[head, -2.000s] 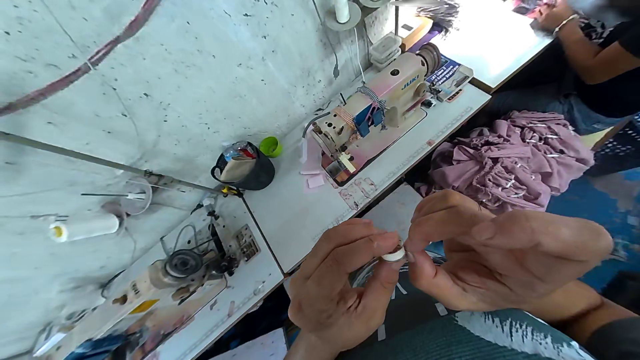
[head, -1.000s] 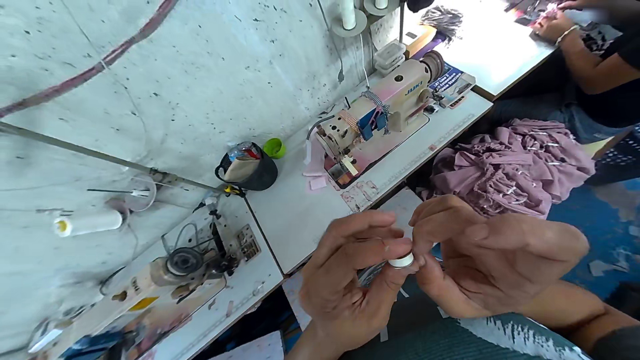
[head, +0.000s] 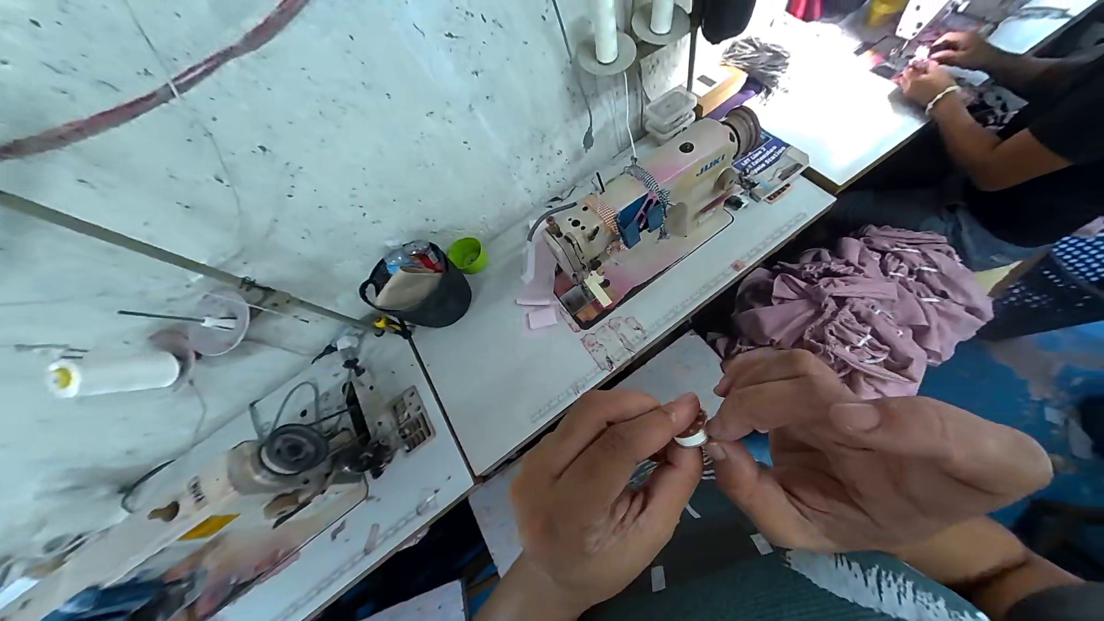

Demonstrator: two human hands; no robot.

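Between the fingertips of my left hand (head: 608, 492) is a small round white-rimmed object (head: 692, 434), perhaps a bobbin, with a brownish face. My right hand (head: 871, 448) meets it from the right, its thumb and index fingertips pinched at the object's edge; whether they hold a thread is too small to tell. Beyond my hands stands a Juki sewing machine (head: 673, 190) with cloth strips tied round its arm. A heap of mauve fabric (head: 862, 302) lies beyond my right hand.
A second sewing machine (head: 259, 474) is at the lower left. A black container (head: 431, 297) and a green cup (head: 467, 255) stand by the wall. Thread cones (head: 604, 34) are at the top. A co-worker's arm (head: 983, 147) is at the upper right.
The small object has turned between my fingertips, and its brownish face now shows above the white rim. My hands stay close together.
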